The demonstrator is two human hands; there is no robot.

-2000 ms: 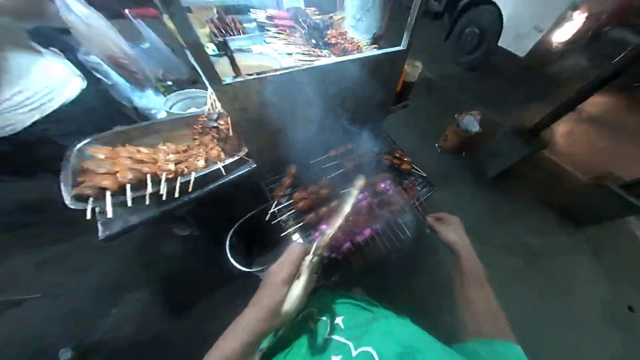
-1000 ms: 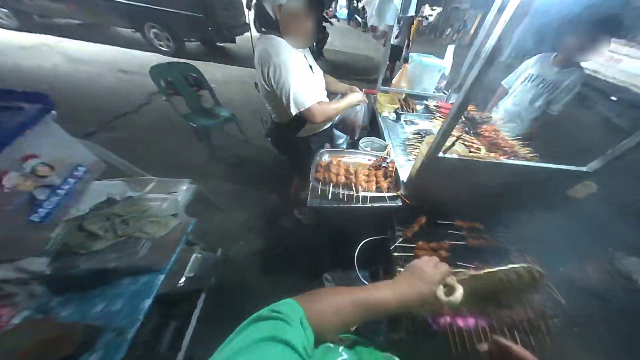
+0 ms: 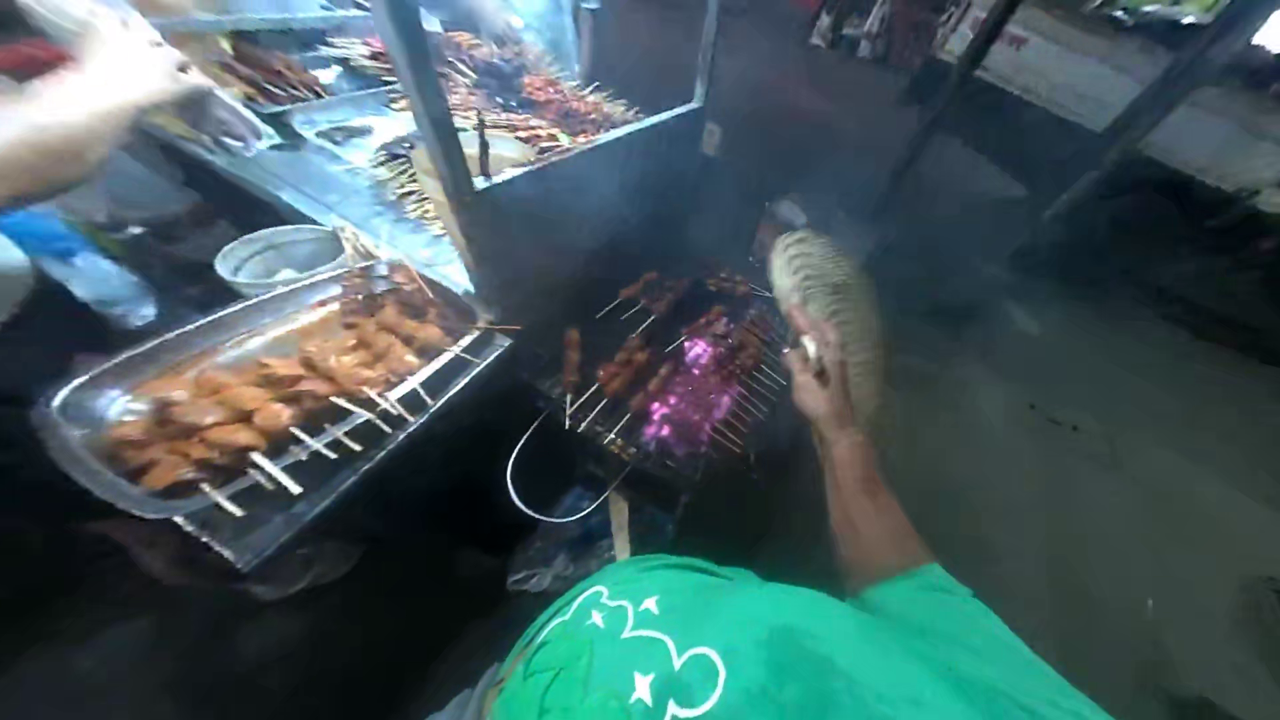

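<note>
My right hand (image 3: 822, 385) is shut on a woven hand fan (image 3: 825, 275), seen at a slant, at the right edge of a charcoal grill. Skewers of browned meat (image 3: 625, 368) lie across the grill, their sticks pointing toward its near and right sides. Bright pink-violet embers (image 3: 690, 400) glow among them, and thin smoke hangs over the far side. To the left, a metal tray (image 3: 65, 420) holds many skewers of orange-brown meat (image 3: 240, 420), sticks over its near edge. My left hand is out of view.
A metal-framed stall case (image 3: 590, 150) with piled skewers stands behind the grill. A round tub (image 3: 280, 255) is behind the tray. Another person's hand (image 3: 110, 75) holds a plastic bag at the upper left. A wire loop (image 3: 512, 470) sticks out at the grill's near left.
The fan has passed from my left hand to my right hand and is now at the grill's right side. My left hand has left the view. The view has swung back from the left.
</note>
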